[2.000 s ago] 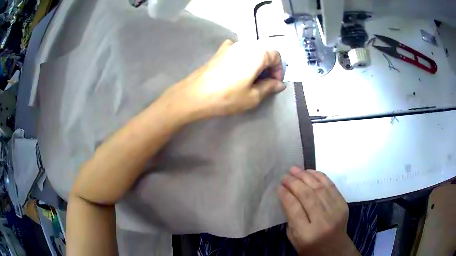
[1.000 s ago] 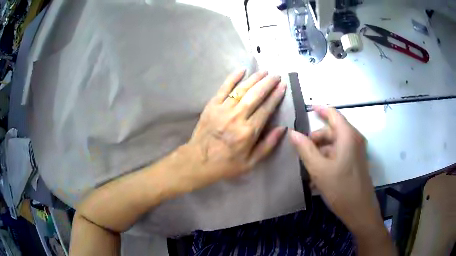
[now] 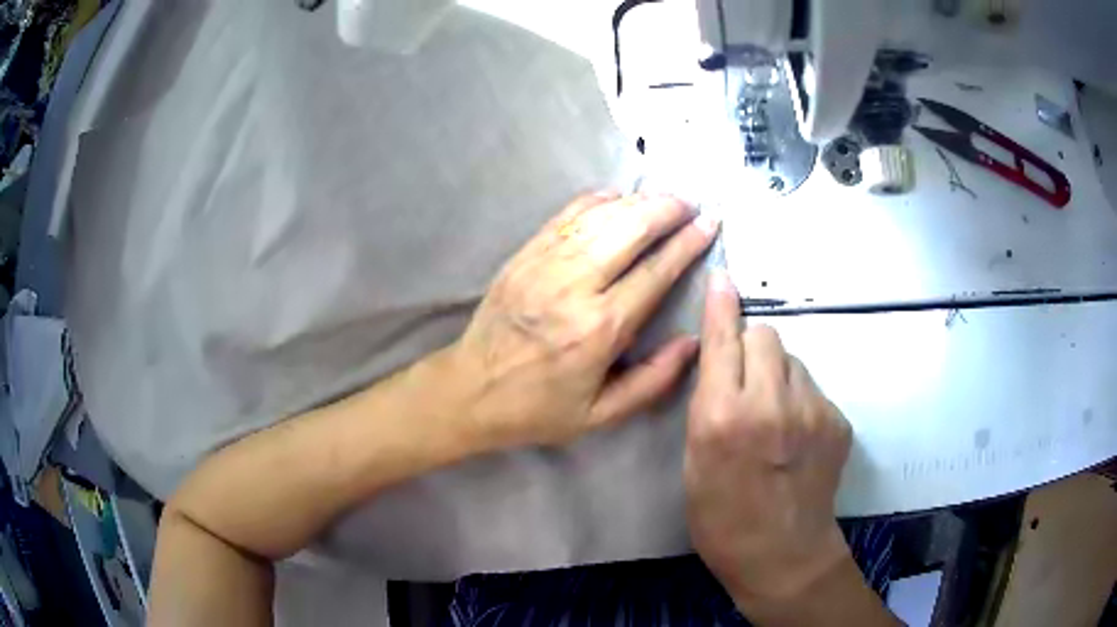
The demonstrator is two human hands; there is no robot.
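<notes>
A large grey-beige garment panel covers the left of the table and hangs over its front edge. My left hand lies flat on the panel near its right edge, fingers pointing up and right. My right hand is at the panel's right edge, its index finger stretched along the edge just below the left fingertips. The dark strip along that edge does not show now; the hands cover part of the edge. Whether the right fingers pinch cloth cannot be told. The presser foot area is above the hands.
The white sewing machine head is at the top. A pale ridged cylinder and red-handled thread snips lie right of it, with loose threads. Faint ruler marks run along the table's front edge. Blue striped clothing shows below.
My right hand has moved from beside the edge onto it, index finger now straight. The dark strip has gone from sight. My left hand stays flat on the panel. The view has shifted slightly.
</notes>
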